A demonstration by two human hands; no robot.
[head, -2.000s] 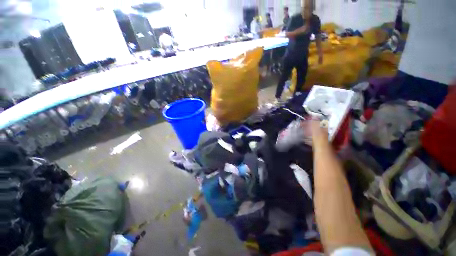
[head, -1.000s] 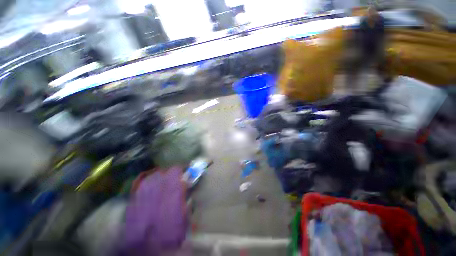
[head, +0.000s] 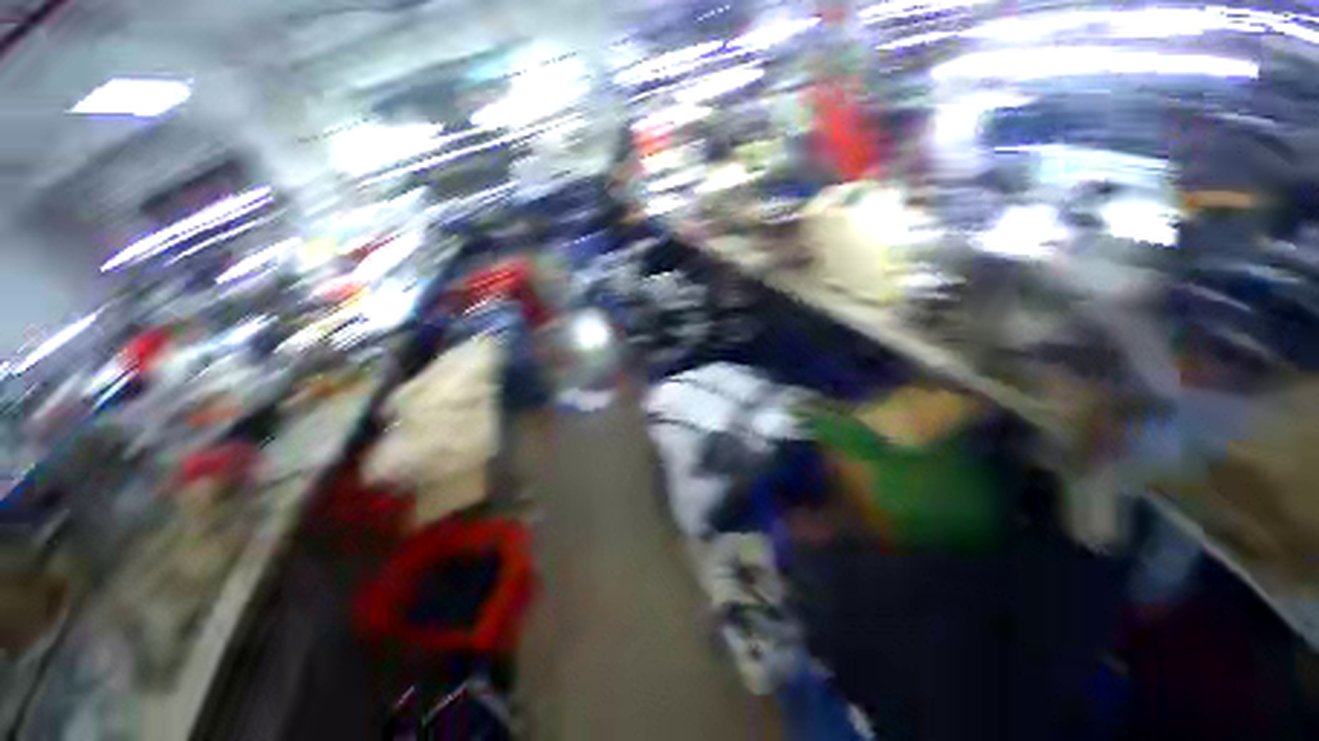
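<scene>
Neither of my hands shows in the head view, and the frame is strongly blurred. Nearest in front of me is a red basket (head: 446, 586) with a dark inside, on the floor left of the aisle. A pile of white and dark cloth (head: 719, 434) lies along the right side of the aisle. A pale cream item (head: 441, 420), too blurred to name, stands behind the red basket.
A grey floor aisle (head: 596, 565) runs ahead between two long rows of cluttered tables. A green item (head: 926, 485) lies on the right, beside a large dark area (head: 940, 623). Bright lamps (head: 133, 97) hang overhead.
The view has swung away from the blue bin, yellow sacks and the red basket with pale cloth to an aisle between tables. The forearm seen two seconds ago is out of view.
</scene>
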